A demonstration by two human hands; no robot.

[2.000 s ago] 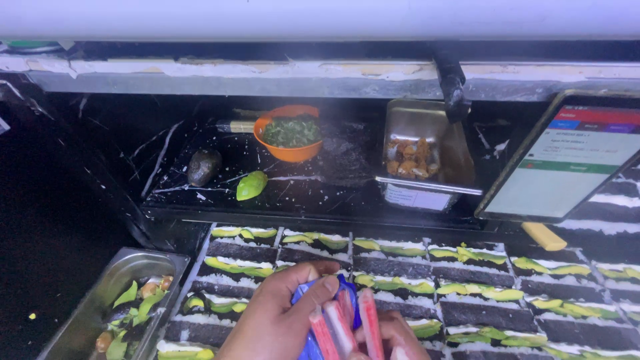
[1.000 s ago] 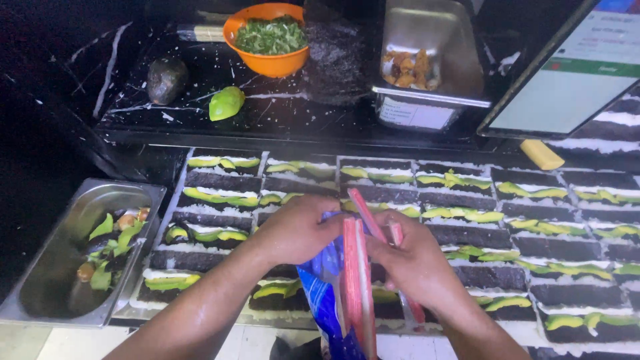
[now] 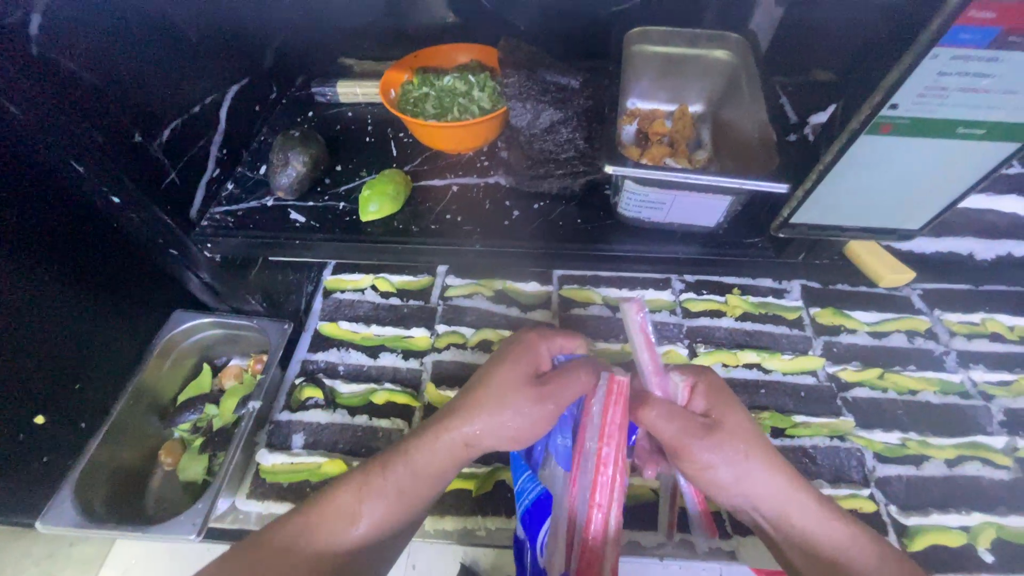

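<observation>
My left hand (image 3: pixel 536 388) grips a blue plastic bag (image 3: pixel 534 496) at its top edge. Several red-and-white crab sticks (image 3: pixel 598 472) in clear wrap stick out of the bag. My right hand (image 3: pixel 692 432), right beside it, is closed on further wrapped crab sticks (image 3: pixel 650 352), some pointing up and some hanging below the fingers. Beneath both hands lie rows of nori sheets with white rice, a white spread and avocado slices (image 3: pixel 376 340). The bag's lower end is cut off by the frame.
Left stands a steel pan (image 3: pixel 88 480) with avocado peels and pits. On the dark marble ledge are an avocado (image 3: pixel 296 164), a lime piece (image 3: pixel 385 194), an orange bowl (image 3: pixel 456 136) of chopped greens, a steel container (image 3: pixel 688 170) with browned pieces, and a tablet (image 3: pixel 904 168). A yellow block (image 3: pixel 880 264) lies below the tablet.
My right hand has drawn slightly away from my left, with crab sticks in it. The bag, mostly hidden two seconds ago, shows more. The view has tilted down and moved closer.
</observation>
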